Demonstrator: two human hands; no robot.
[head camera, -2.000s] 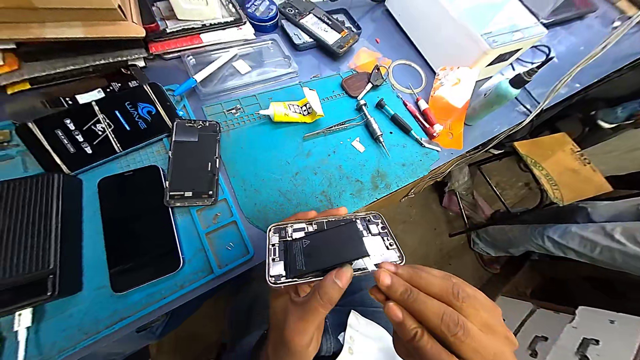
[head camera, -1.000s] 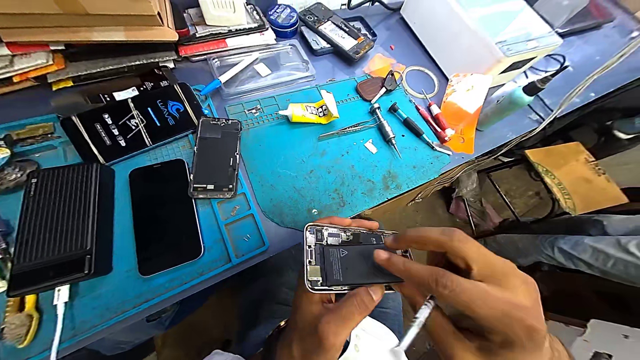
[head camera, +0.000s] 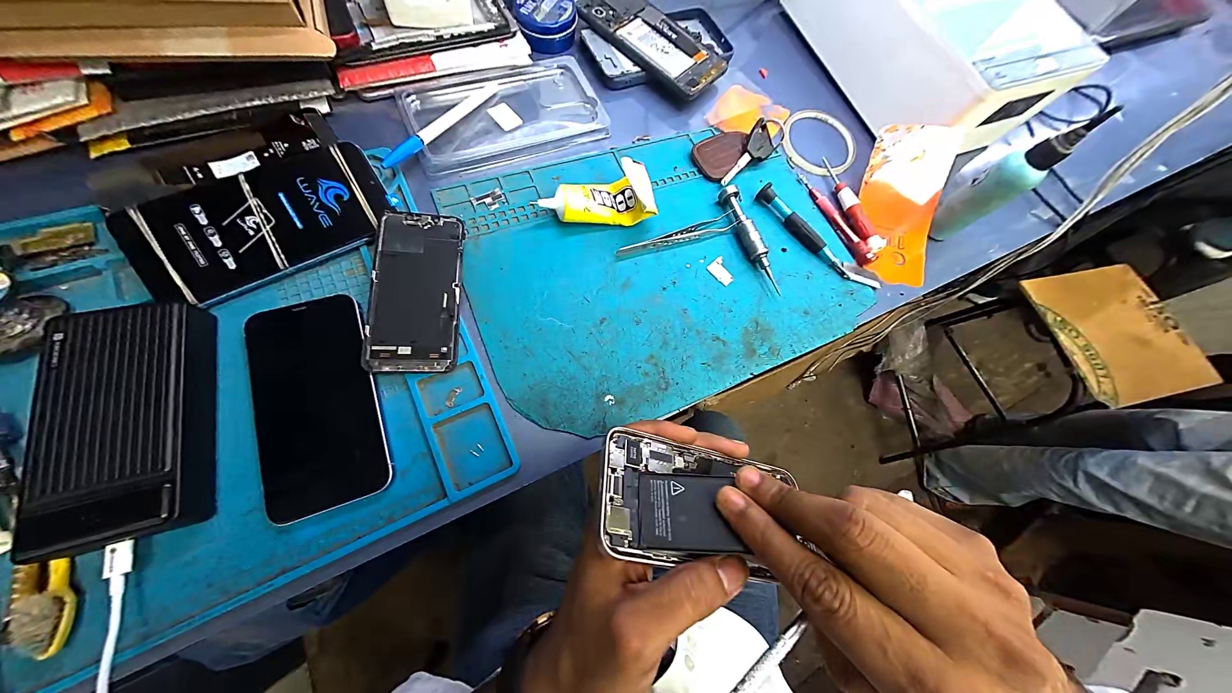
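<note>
An opened smartphone body (head camera: 616, 496) with its inner parts bared lies in my left hand (head camera: 640, 606), whose thumb and fingers grip its long edges beyond the table edge. A black battery (head camera: 683, 515) sits inside the frame. Two fingertips of my right hand (head camera: 885, 577) rest on the battery's right part and hide the phone's right end. Beneath that hand a slim whitish tool (head camera: 770, 659) sticks out, apparently held by its hidden fingers. On the mat lie a screen assembly (head camera: 416, 294), back up, and a phone with a dark face (head camera: 318, 409).
The blue-green mat (head camera: 577, 356) carries a yellow glue tube (head camera: 602, 205), tweezers (head camera: 674, 236) and several screwdrivers (head camera: 746, 241). A black ridged device (head camera: 106, 414) with a white cable stands left. Toward the back are a clear plastic tray (head camera: 520, 111) and a white machine (head camera: 914, 58). A person's jeans-clad leg (head camera: 1088, 472) shows right.
Two seconds ago the battery sat slanted in the phone body with my right fingers at its edge; now it lies straighter, with my right fingertips on top of it.
</note>
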